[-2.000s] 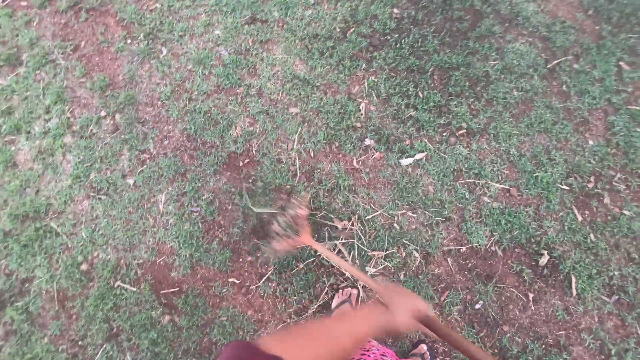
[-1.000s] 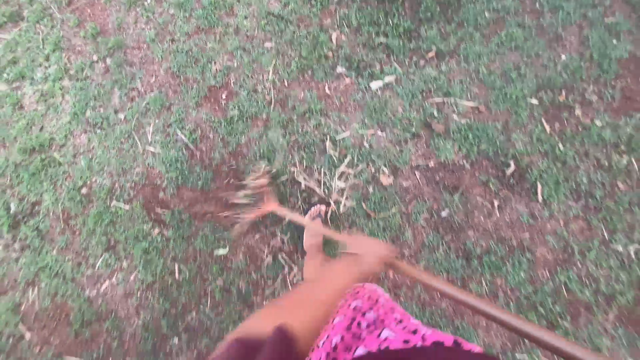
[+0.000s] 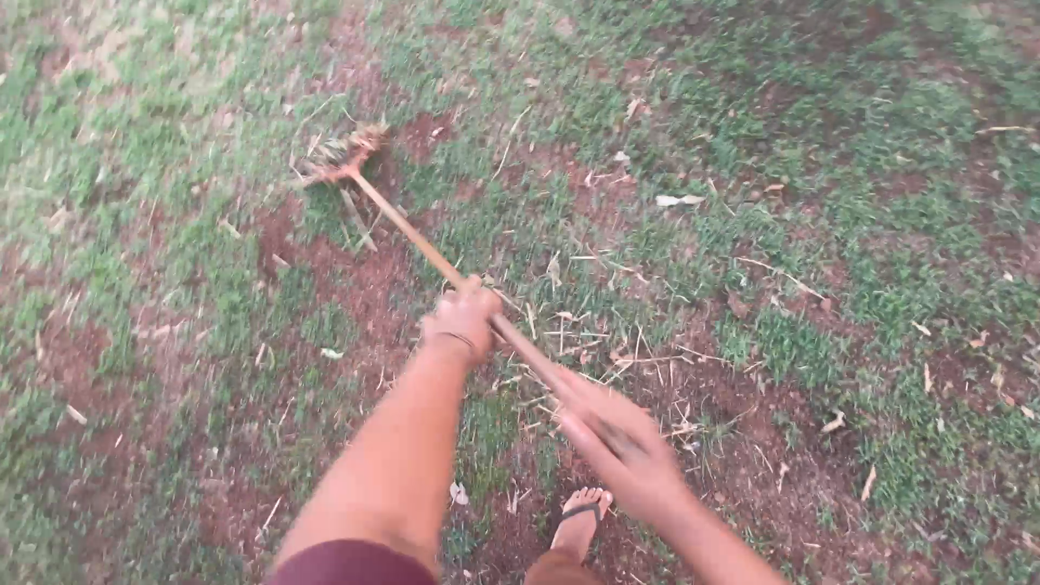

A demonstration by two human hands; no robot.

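Observation:
A rake [image 3: 414, 234] with a long wooden handle runs from the upper left toward the lower right. Its reddish head [image 3: 351, 166] rests on the grass at the upper left, with dry leaves and grass caught in it. My left hand [image 3: 465, 315], with a thin band at the wrist, grips the middle of the handle. Lower down and to the right, my right hand [image 3: 609, 435] is around the handle near its rear end, blurred, its fingers stretched along the wood.
Patchy grass [image 3: 780, 244] over reddish soil surrounds me. Loose straw and twigs [image 3: 617, 357] lie scattered right of the handle. My foot [image 3: 578, 520] in a dark-strapped sandal stands at the bottom. A pale leaf [image 3: 681, 200] lies farther out.
The rake head has moved outward, away from my feet, and my left arm now reaches farther forward. My right hand has come into view on the handle.

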